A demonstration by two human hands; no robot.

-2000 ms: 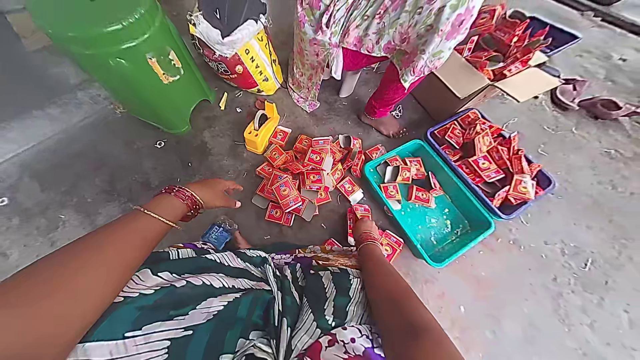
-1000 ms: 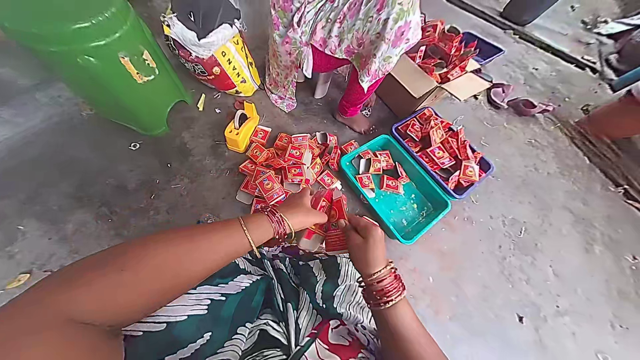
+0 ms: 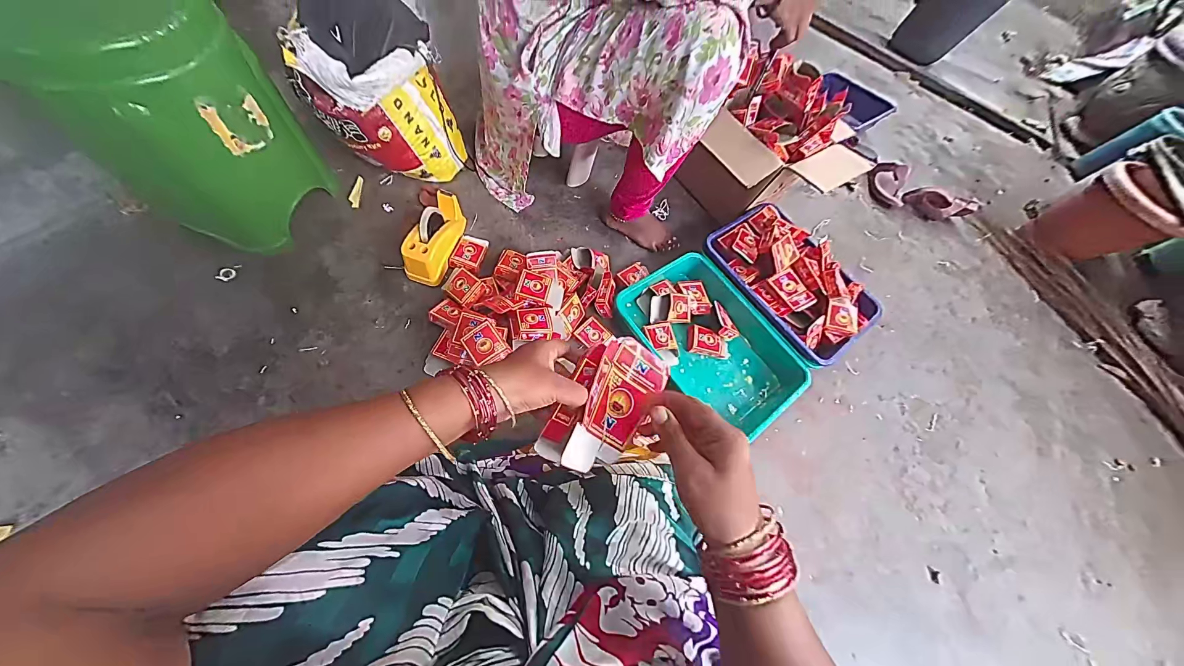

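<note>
Above my lap, my left hand (image 3: 536, 381) and my right hand (image 3: 700, 453) hold red printed cartons (image 3: 622, 398) between them, with white flaps pointing down. My left fingers grip the left side, my right thumb and fingers the right side. Just beyond lies a pile of small red cartons (image 3: 535, 287) on the floor. A teal plastic tray (image 3: 740, 393) to the right of the pile holds several cartons at its far end. Touching it is a blue tray (image 3: 874, 310) heaped with more cartons.
A yellow tape dispenser (image 3: 432, 242) sits left of the pile. A green plastic stool (image 3: 185, 139) and a printed sack (image 3: 407, 111) stand behind it. Another person (image 3: 638, 83) stands ahead, beside an open cardboard box (image 3: 731, 162) of cartons. Sandals (image 3: 916, 192) and part of another person (image 3: 1101, 217) are right.
My left hand, empty and away from the pile two seconds ago, has come right to the cartons. My right hand has risen from the floor beside the pile. The cartons are now lifted above my lap.
</note>
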